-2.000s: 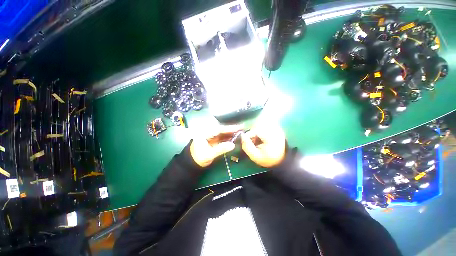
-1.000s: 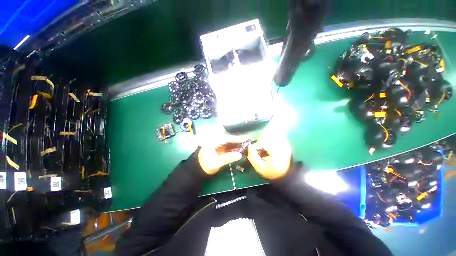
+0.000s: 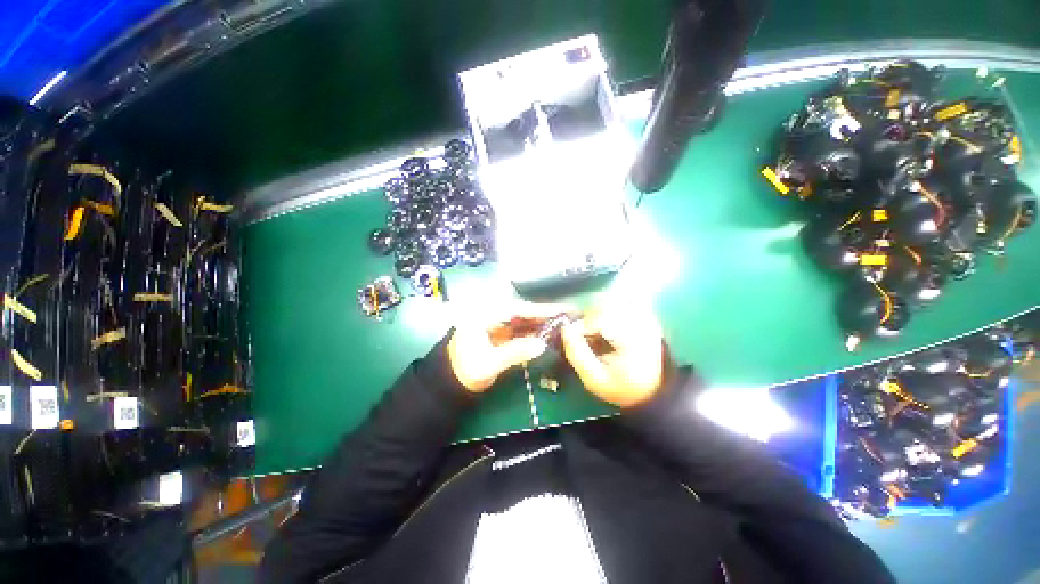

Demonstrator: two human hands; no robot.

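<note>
My left hand (image 3: 488,353) and my right hand (image 3: 622,356) meet in front of the white box (image 3: 559,205), over the green bench. Between their fingertips they hold a small silvery part (image 3: 555,327). Glare and the fingers hide most of it, so its kind cannot be told. A tiny pale piece (image 3: 550,386) lies on the bench just below the hands. Two small silvery modules with orange strips, one squarish (image 3: 378,298) and one rounder (image 3: 427,281), lie left of the box.
Black-and-silver rings (image 3: 439,215) are heaped left of the box. A thick black screwdriver (image 3: 684,103) hangs at its right. Black round units (image 3: 901,205) are piled at right. A blue bin (image 3: 1008,439) of units stands below the edge. Black trays (image 3: 114,319) are stacked at left.
The view has shifted, so the bench things sit a little lower and further right than in the oldest frame. Both hands stay together on the small part, with only slight finger movement.
</note>
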